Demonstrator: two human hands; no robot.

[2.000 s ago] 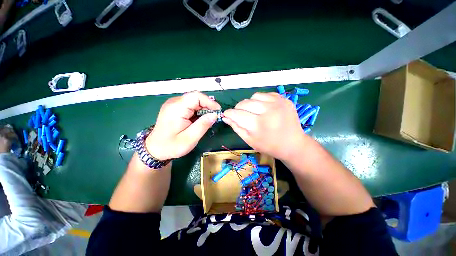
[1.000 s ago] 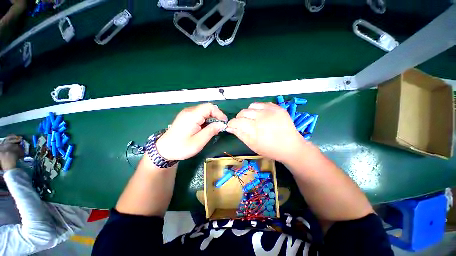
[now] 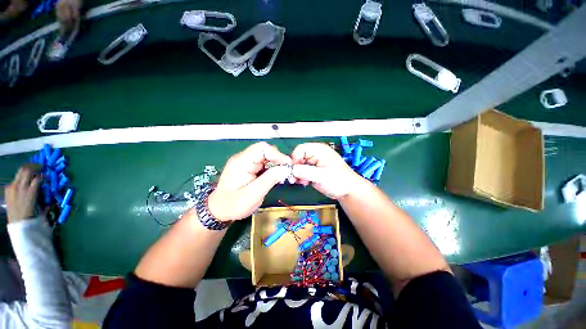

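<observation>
My left hand (image 3: 252,180), with a metal watch on the wrist, and my right hand (image 3: 323,171) meet above the green bench (image 3: 398,222). Both pinch a small greyish piece (image 3: 288,172) between the fingertips, likely a circuit board; the fingers mostly cover it. The open cardboard battery box (image 3: 257,244) is at my lap. It holds blue battery cells (image 3: 311,241) with tangled red and dark wires. Small whitish boards with black leads (image 3: 200,185) lie beside and partly behind my left wrist.
Blue cells (image 3: 369,167) lie beyond my right hand, others (image 3: 55,177) at far left beside another person's hand (image 3: 22,193). An empty cardboard box (image 3: 498,160) stands at right. White housings (image 3: 434,72) lie beyond the white rail (image 3: 212,132). A blue stool (image 3: 514,289) is lower right.
My view has shifted, and more whitish boards now show beside my left wrist. The far housings have shifted in view, with more at upper right. My hands still meet at the small piece.
</observation>
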